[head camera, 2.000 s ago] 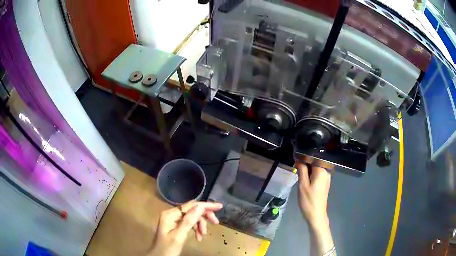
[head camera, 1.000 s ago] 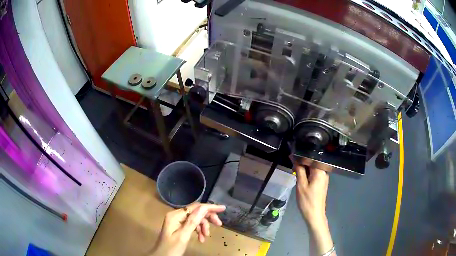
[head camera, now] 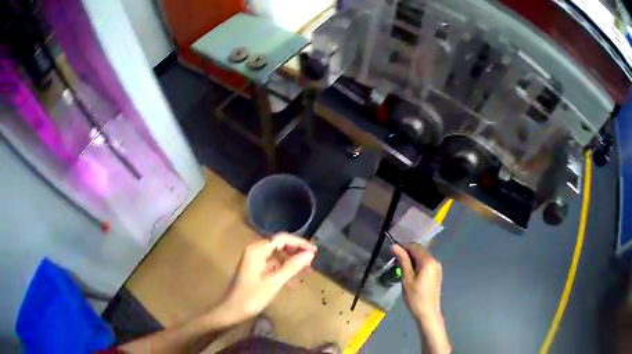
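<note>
A long narrow black strap (head camera: 375, 259) hangs down below the two black wheels (head camera: 461, 157) of the edge machine, its lower end over the tan board. My right hand (head camera: 421, 280) is closed on a small thin dark tool (head camera: 392, 238), likely snips, with its tip at or very near the strap; contact is unclear. My left hand (head camera: 269, 273) is left of the strap, in front of the round grey bin, loosely curled with no object visible in it. It is slightly blurred.
The grey bin (head camera: 281, 205) stands by the tan floor board (head camera: 190, 242). A greenish stool-table (head camera: 267, 40) holds two metal discs. A green-capped bottle (head camera: 393, 274) is beside my right hand. A blue item (head camera: 59, 311) is lower left, below the cabinet with purple curtain.
My right hand has come out from under the right wheel and down to the strap, with the small tool now visible. My left hand's fingers have drawn together. The view has shifted.
</note>
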